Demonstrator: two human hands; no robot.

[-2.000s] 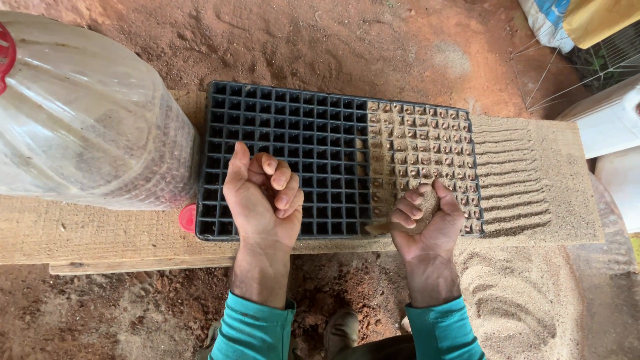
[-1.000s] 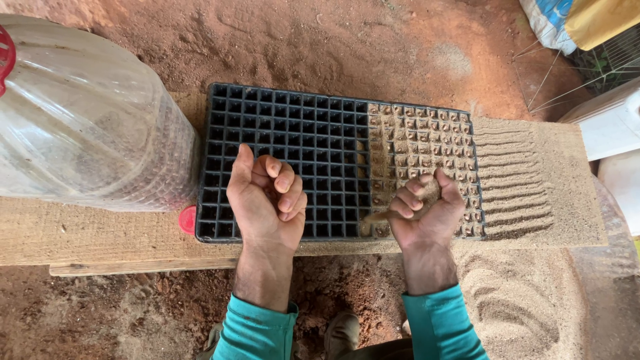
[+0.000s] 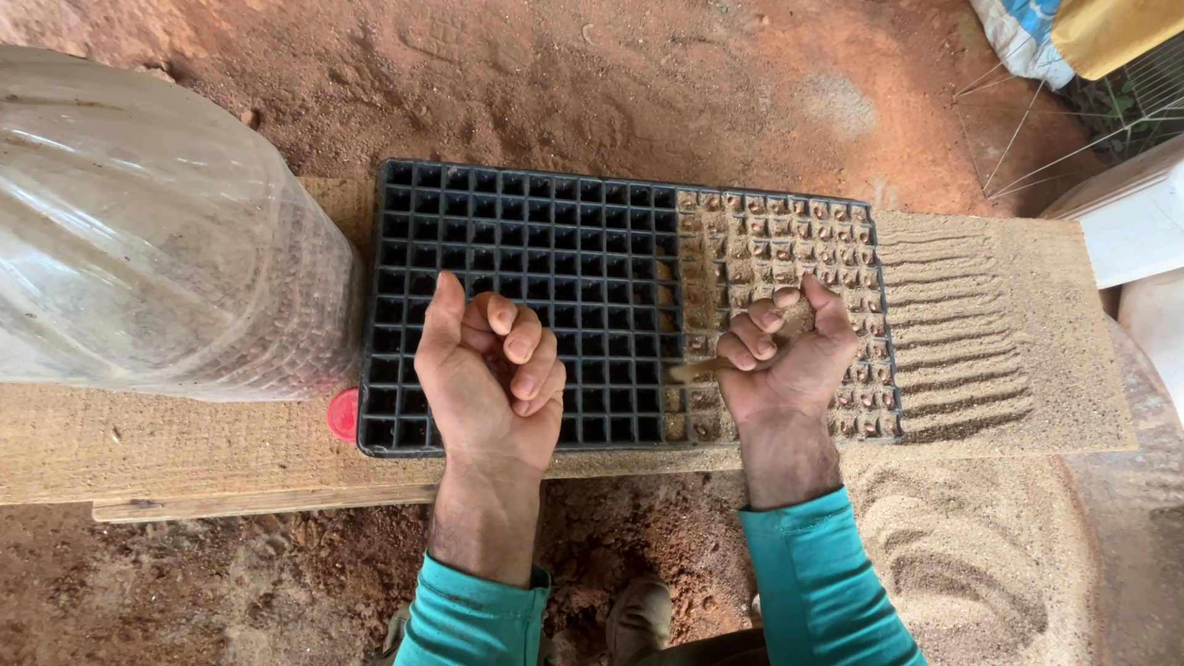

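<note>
A black plastic seedling tray (image 3: 527,250) lies on a wooden board. Its left cells look dark; those at the right hold a sandy, grainy material (image 3: 740,236) with small brown seeds in many of them. My left hand (image 3: 490,370), palm up with curled fingers, is above the dark cells and cups several reddish-brown seeds, partly hidden by the fingers. Over the sandy part, my right hand (image 3: 786,351) is closed around a heap of the sandy material, some of which falls in a blurred stream from its left side onto the tray.
A large clear plastic bottle (image 3: 166,231) with reddish contents stands at the left, beside a red cap (image 3: 343,414). Ridged sand covers the right end of the wooden board (image 3: 1082,324). More sand (image 3: 962,555) lies below it. White containers (image 3: 1138,217) stand at the far right.
A stream of sandy material now falls more visibly from my right hand than two seconds ago. My left hand has hardly moved.
</note>
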